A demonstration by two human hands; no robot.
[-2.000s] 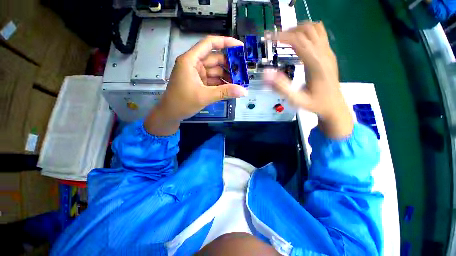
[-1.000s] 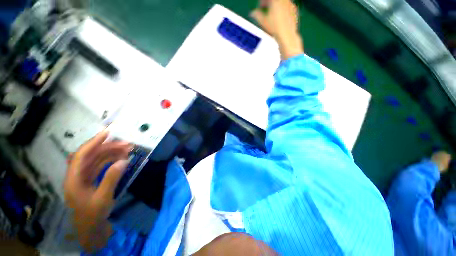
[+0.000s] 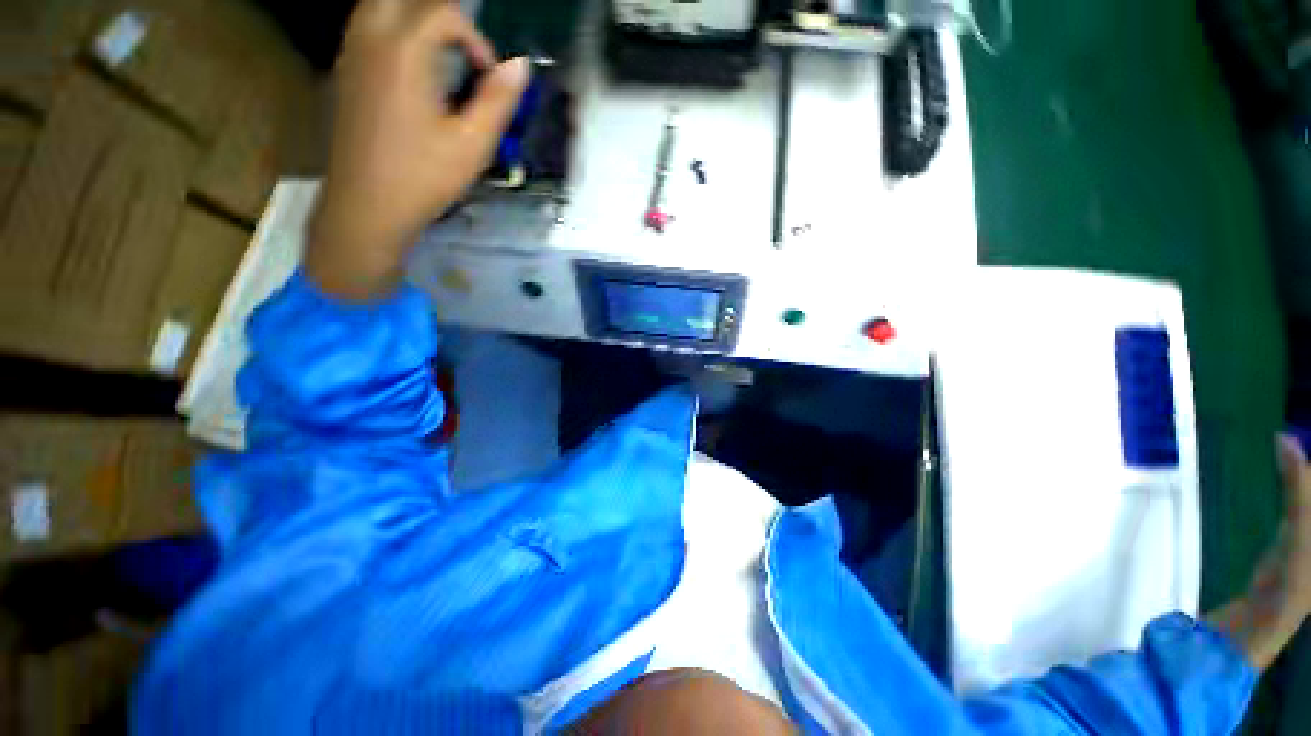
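My left hand (image 3: 410, 137), slightly blurred, is over the left station of the white machine (image 3: 848, 273). A blue housing (image 3: 518, 127) shows beside its thumb at the dark fixture; whether the fingers grip it is unclear. My right hand (image 3: 1277, 575) is at the far right over the green belt, partly cut off by the picture's edge. A dark blue bit shows at its fingertips; a grip cannot be made out. The white tray (image 3: 1057, 575) lies right of the machine, with a block of blue housings (image 3: 1146, 396) near its upper right edge.
The control screen (image 3: 661, 308) is lit, with a red button (image 3: 880, 331) to its right. A thin red-ended tool (image 3: 661, 180) lies on the machine top beside a cable chain (image 3: 916, 101). Cardboard boxes (image 3: 108, 201) and stacked white trays (image 3: 237, 331) are at left.
The view has swung back left to the machine. My left hand has moved to the left station. My right hand has moved from beyond the tray's far edge to the belt at far right.
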